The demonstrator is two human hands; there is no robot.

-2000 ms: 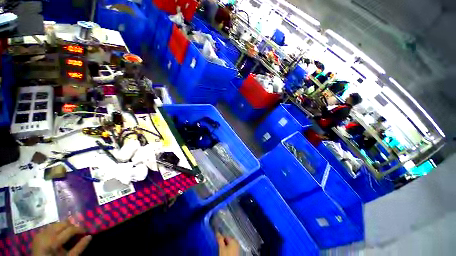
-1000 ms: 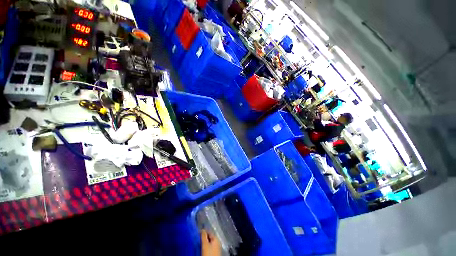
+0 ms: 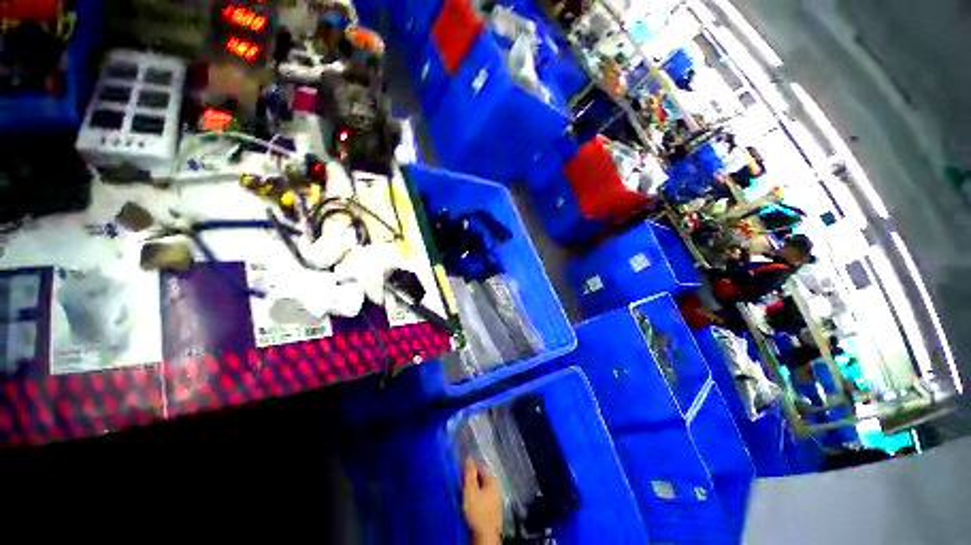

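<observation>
My right hand (image 3: pixel 482 502) reaches from the bottom edge into the near blue bin (image 3: pixel 628 500), at the left side of the grey bagged units (image 3: pixel 498 447). Its fingers touch or nearly touch the bags; whether they grip one cannot be told. Black units (image 3: pixel 548 458) stand beside the bags in the same bin. My left hand is not in view. The upper blue bin (image 3: pixel 559 309) holds more grey bagged packs (image 3: pixel 498 325) and a tangled black heap (image 3: pixel 468 236).
The bench has a red-and-black front strip (image 3: pixel 213 375), a white power strip (image 3: pixel 134 110), test leads (image 3: pixel 319 202), crumpled white wipes (image 3: pixel 357 287) and a dark rod (image 3: pixel 424 311) at its corner. More blue bins (image 3: pixel 628 367) stand to the right. A person (image 3: pixel 761 271) is in the background.
The view has shifted, first right, then back left. My left hand, at the bench's front edge two seconds ago, has left the picture. My right hand remains at the bagged units.
</observation>
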